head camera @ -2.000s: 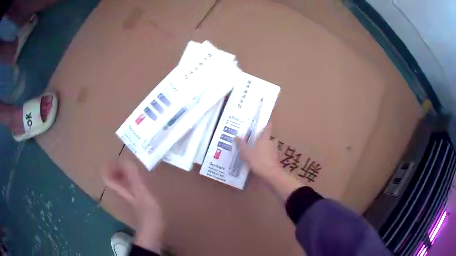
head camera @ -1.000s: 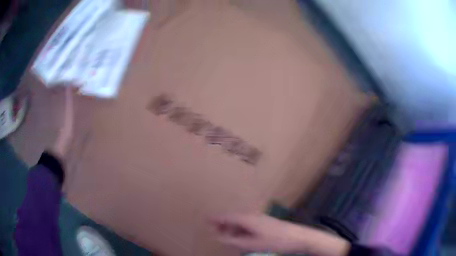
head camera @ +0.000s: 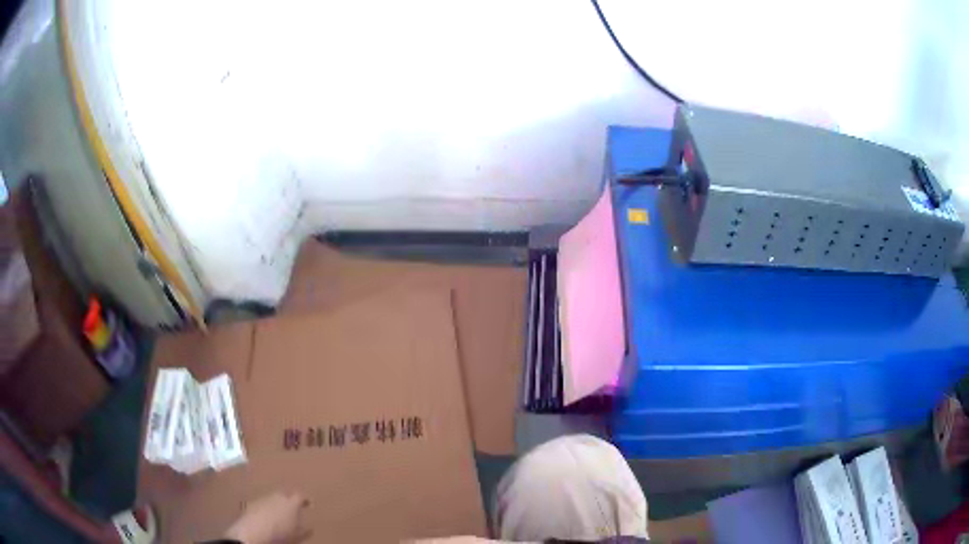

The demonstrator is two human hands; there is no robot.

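White retail boxes with small dark print lie overlapping in a short row on the brown cardboard sheet, at the lower left. My left hand is at the bottom edge, below and right of these boxes and apart from them. It is small and blurred, holds nothing, and its fingers look slightly apart. My right hand shows only as a thin skin-toned strip at the bottom edge, with a dark cuff to its right. Its fingers are cut off.
The blue shrink machine stands right, with a grey vented control box on top. A pinkish curtain flap hangs beside the dark roller conveyor. A cream rounded object is at bottom centre. More white boxes lie lower right.
The view has lifted and widened from the floor cardboard to the wall and blue machine. Both hands now sit at the bottom edge; my left hand is away from the boxes.
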